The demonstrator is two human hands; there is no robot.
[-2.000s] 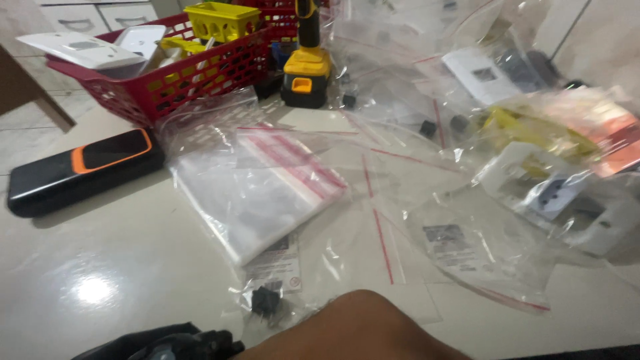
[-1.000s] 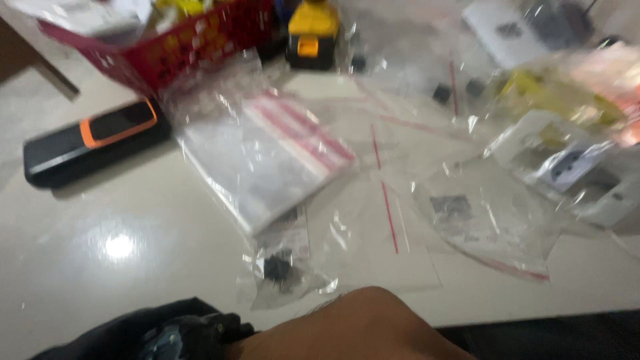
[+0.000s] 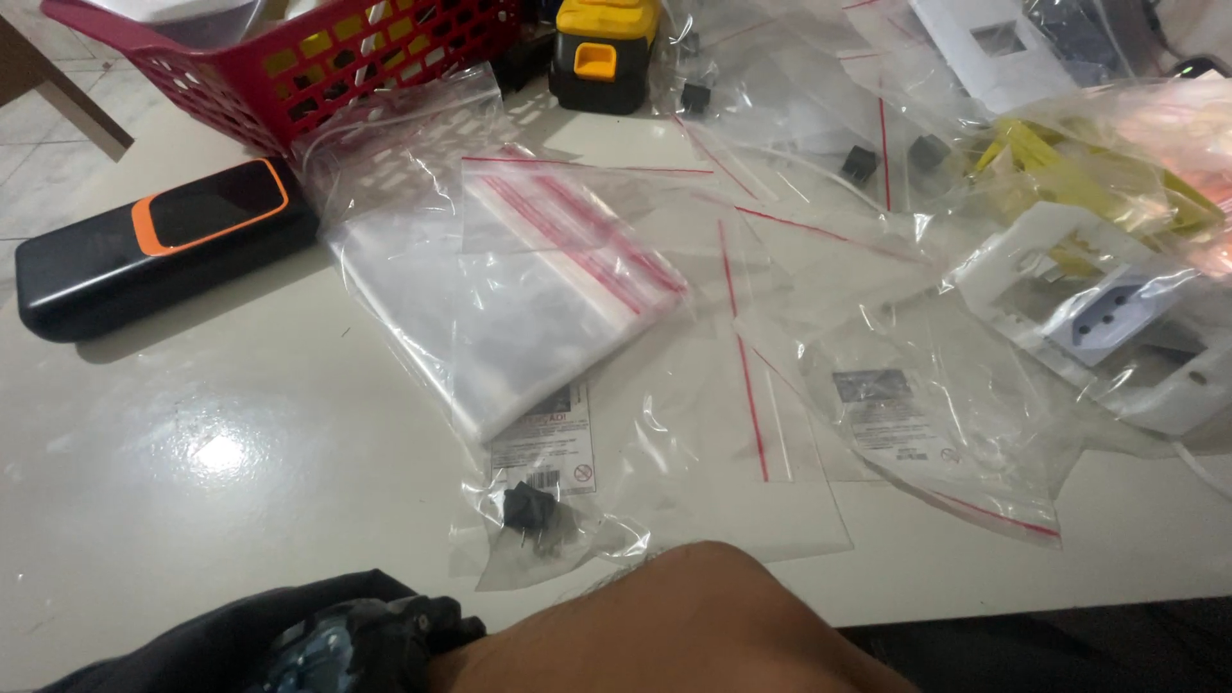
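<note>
Neither my left hand nor my right hand is in view; a bare bent limb [image 3: 693, 626] shows at the bottom edge, beside dark cloth and a dark glossy object [image 3: 356, 645]. Just beyond it lies a clear plastic bag with a small black part [image 3: 529, 507] inside. A stack of clear zip bags with red seal lines [image 3: 500, 308] rests on the white table [image 3: 192, 520]. To its right are more clear bags, one with a printed label [image 3: 890, 414]. At the far right, a bag covers a white frame [image 3: 1020, 250] with a socket module [image 3: 1112, 313].
A black case with an orange-edged panel [image 3: 168, 245] lies at the left. Behind it stands a red plastic basket [image 3: 289, 87] of parts. A yellow and black battery tool [image 3: 602, 58] stands at the back, and bagged yellow frames [image 3: 1049, 168] lie at the right.
Nothing on the table has plainly moved. The view has shifted slightly, cutting off more of the basket and battery tool at the top than two seconds ago.
</note>
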